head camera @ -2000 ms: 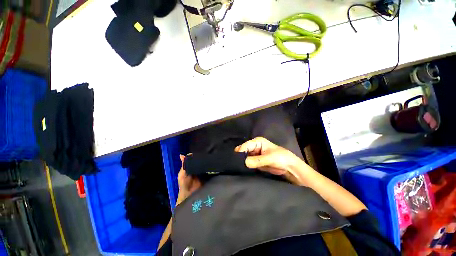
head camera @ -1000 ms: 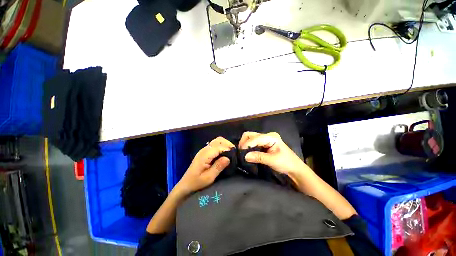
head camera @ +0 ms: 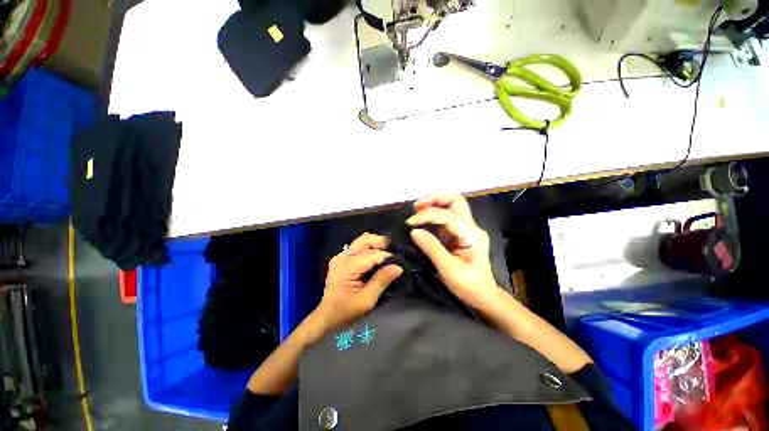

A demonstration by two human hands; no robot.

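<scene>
A black fabric piece point(head camera: 406, 258) is bunched up in my lap just below the table's front edge, above the dark grey apron point(head camera: 438, 358). My left hand point(head camera: 358, 274) grips its left side, with a ring on one finger. My right hand point(head camera: 451, 244) grips its upper right side, thumb and fingers pinched on it. The piece's outline is hard to tell against the dark lap. A stack of black cut panels point(head camera: 126, 185) hangs over the left table edge. Stickered black pieces point(head camera: 263, 50) lie left of the presser foot and needle point(head camera: 403, 42).
Green-handled scissors point(head camera: 540, 91) lie right of the needle on the white table point(head camera: 278, 168). A blue bin point(head camera: 173, 337) with black pieces stands at left below. Another blue bin point(head camera: 624, 337) is at right, beneath a shelf point(head camera: 590, 252) with a dark red mug point(head camera: 687, 250).
The fabric went from held out flat to bunched between both hands. Since the last earlier frame, my right hand has moved up towards the table edge.
</scene>
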